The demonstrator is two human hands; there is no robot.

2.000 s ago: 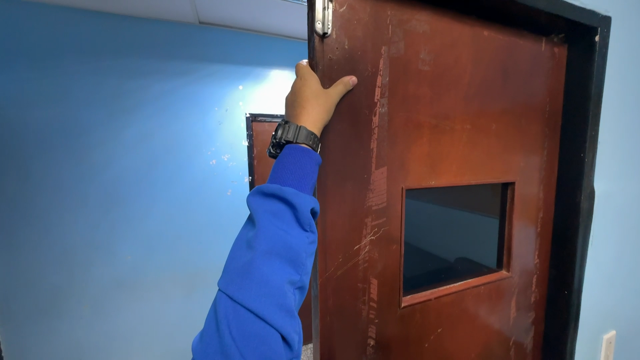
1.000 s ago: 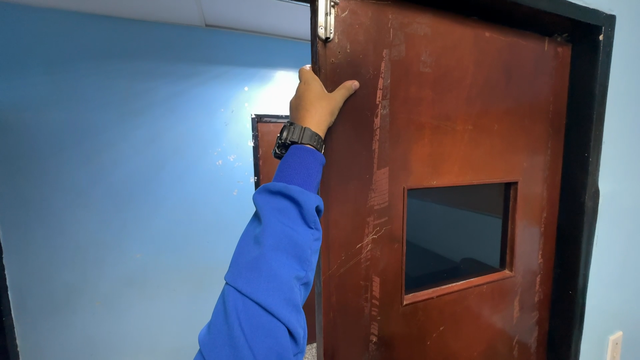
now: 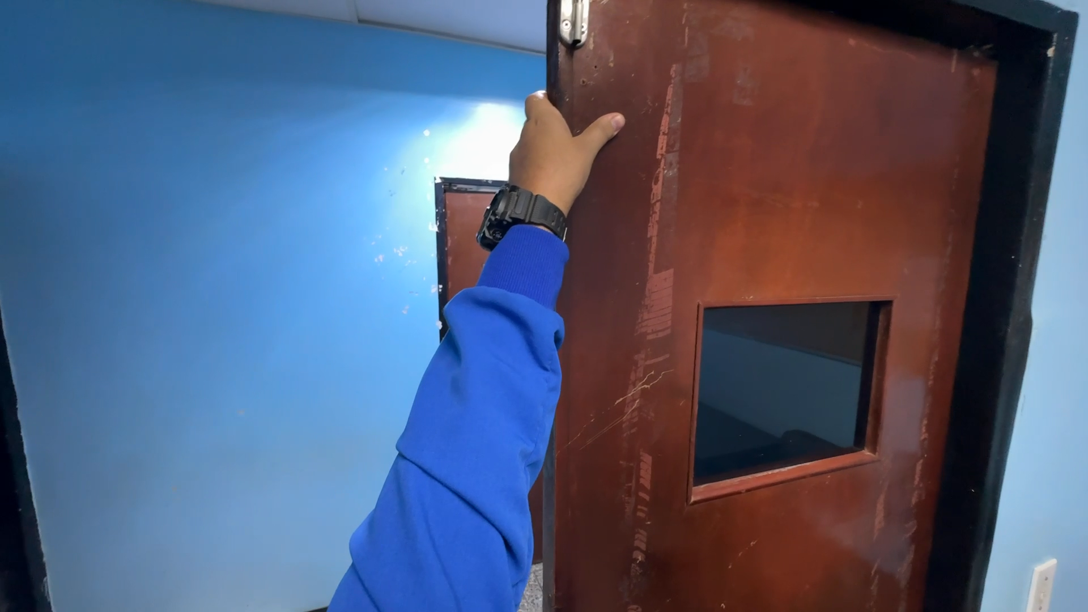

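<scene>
My left hand [image 3: 557, 153], below a blue sleeve and a black wristwatch [image 3: 520, 214], grips the upper free edge of a reddish-brown wooden door [image 3: 790, 204]. The thumb lies on the near face, while the other fingers go around the edge and are mostly hidden. Just above the hand, a metal latch fitting [image 3: 574, 21] is fixed near the door's edge. Lower on the door is a rectangular glass window [image 3: 782, 391] in a wooden trim. Scratches and strips of old residue run down the door's face. The door stands ajar. My right hand is out of view.
A black door frame [image 3: 1011, 255] borders the door on the right, with a white wall plate [image 3: 1041, 586] beside it. Blue wall [image 3: 212, 297] fills the left side. Behind my forearm is another reddish-brown door [image 3: 466, 238] in a black frame.
</scene>
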